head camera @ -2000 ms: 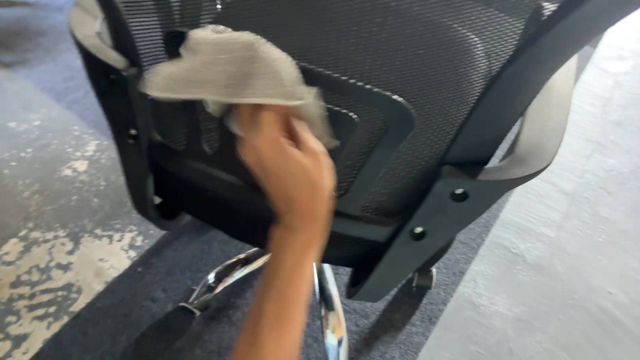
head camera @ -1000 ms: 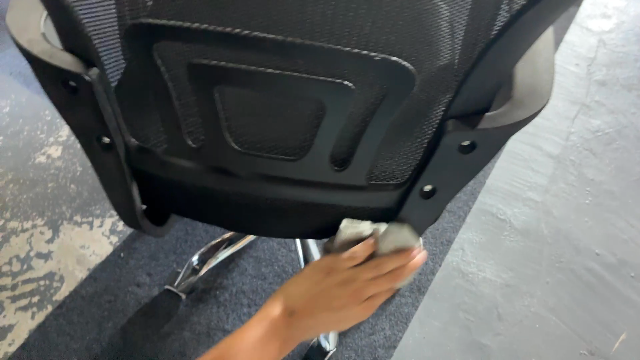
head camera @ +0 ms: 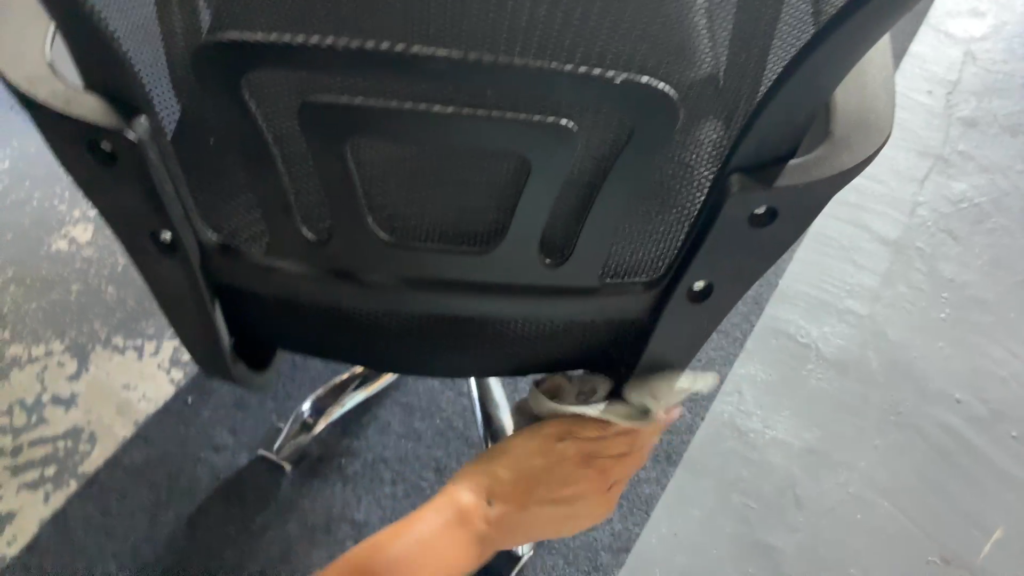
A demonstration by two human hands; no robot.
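My left hand (head camera: 572, 472) reaches in from the bottom, its back toward the camera and its fingers closed around a crumpled light grey cloth (head camera: 592, 404). The cloth touches the lower right of a black office chair's back, where the right armrest bracket (head camera: 712, 272) meets the bottom edge of the frame. The mesh backrest (head camera: 440, 192) with its moulded black lumbar support fills the middle of the view. My fingertips are partly hidden by the cloth. My right hand does not show.
Below the seat are chromed base legs (head camera: 328, 408) on a dark carpet strip (head camera: 384, 496). Grey painted floor (head camera: 872, 384) lies right, worn patchy floor (head camera: 88, 384) left. Grey armrests (head camera: 860, 112) stick out on both sides.
Two seconds ago my left hand held the cloth up against the mesh backrest. It has moved down and to the right, to the frame's lower right corner, keeping hold of the cloth.
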